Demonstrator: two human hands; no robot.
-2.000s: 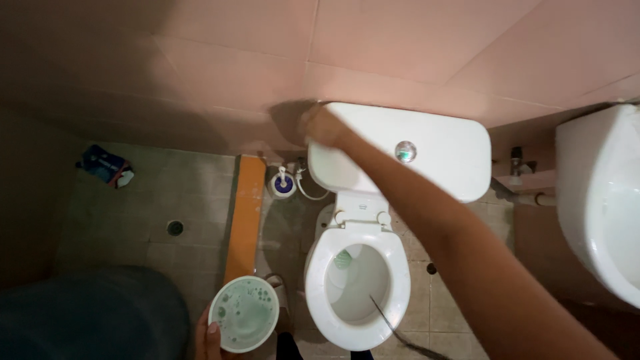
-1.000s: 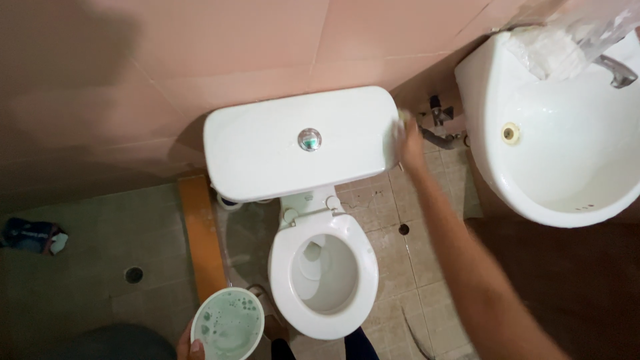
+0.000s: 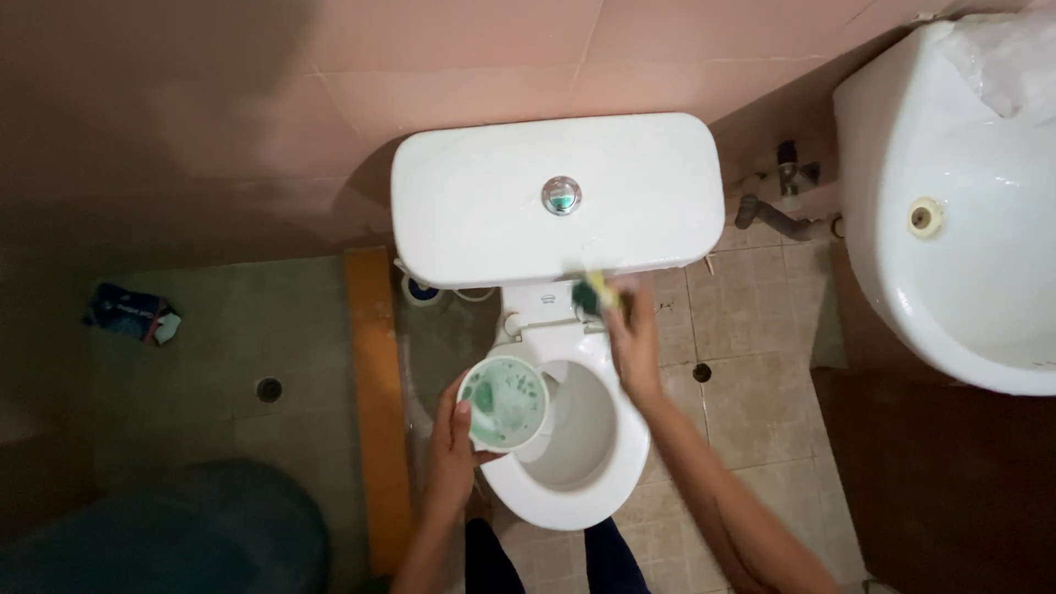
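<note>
My left hand (image 3: 459,425) holds a white plastic tub (image 3: 505,404) of greenish, foamy liquid above the left part of the toilet bowl. In my right hand (image 3: 634,330) is a green and yellow scrubbing sponge (image 3: 596,294), blurred, at the front edge of the white cistern (image 3: 478,206), by the seat hinges. A round chrome flush button (image 3: 562,195) sits in the middle of the cistern lid, whose surface looks wet in places. Below it, the toilet bowl (image 3: 631,445) is uncovered. Foam hides the bottom of the tub.
At the right is a white washbasin (image 3: 874,247) with a plastic bag on it; a pipe (image 3: 780,221) and valve are beside it. An orange ledge (image 3: 378,412) runs along the left, with a dark packet (image 3: 128,312) and floor drain (image 3: 268,389) beyond. A large dark rounded container (image 3: 181,528) stands lower left.
My right hand has moved from the cistern's left end to its right end, then to its front edge. My left hand has brought the tub over the bowl. The view has shifted.
</note>
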